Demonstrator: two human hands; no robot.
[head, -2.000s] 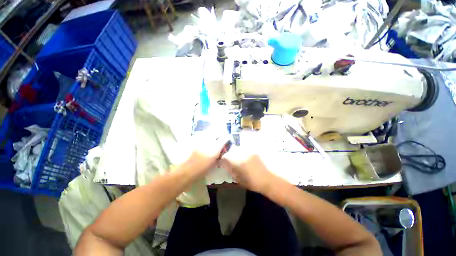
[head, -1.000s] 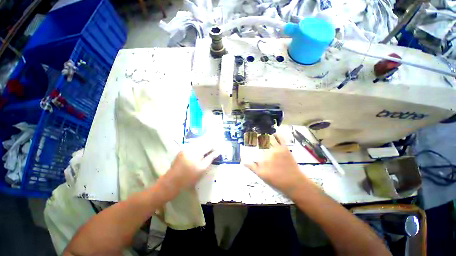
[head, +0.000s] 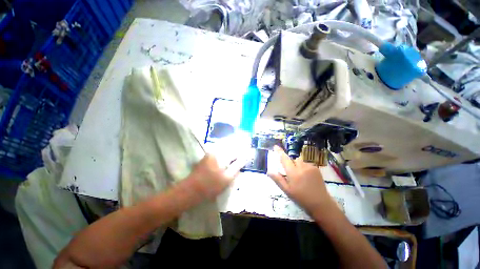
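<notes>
A pale cream-green garment piece (head: 152, 136) lies lengthwise on the white table, its lower end under my left forearm and over the front edge. My left hand (head: 213, 176) is left of the needle area, its fingertips washed out by lamp glare. My right hand (head: 300, 181) is just right of the needle, one finger pointing up by the presser foot (head: 292, 143). Glare hides whether either hand holds cloth. The brass-coloured guide (head: 314, 154) is above my right hand. The lamp's blue sleeve (head: 250, 107) hangs left of the needle on the sewing machine (head: 389, 126).
Snips (head: 337, 171) and a white pen (head: 353, 180) lie right of my right hand. A small metal tray (head: 404, 205) is at the right table end. Blue crates (head: 79, 58) stand left. Pale cloth (head: 47, 210) drapes at lower left. A cloth pile (head: 295, 13) lies behind the machine.
The view has turned and come closer to the machine head. My hands have parted from their earlier touching position and are now on either side of the needle area.
</notes>
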